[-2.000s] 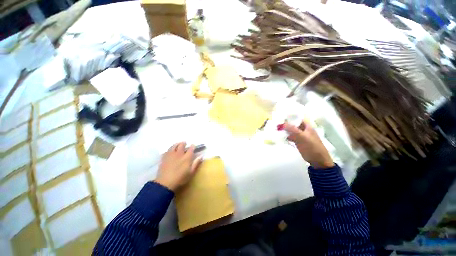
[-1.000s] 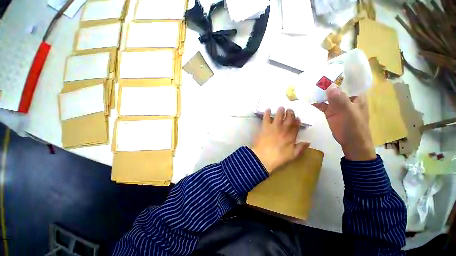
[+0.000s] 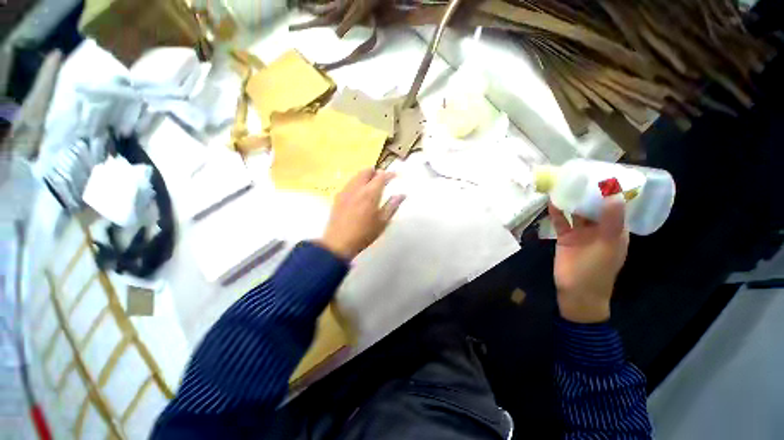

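My right hand holds the translucent white glue bottle by its red-diamond label, tilted near level with its yellowish nozzle to the left, over the table's right edge. My left hand has its fingers apart beside the near edge of the loose mustard-yellow panels; whether the fingertips touch them I cannot tell. The panel stack at the table's front edge is mostly hidden by my left sleeve. White insert stacks lie left of my left forearm.
Glued pieces lie in blurred columns at lower left, with a small brown-grey square beside them. A black knotted band and white pieces are at left. Brown strips lie at back right. Crumpled white material is near the bottle.
The view has swung right. My left hand has left the insert and panel stacks and moved right to the loose panels. My right hand has carried the bottle right, to the table edge.
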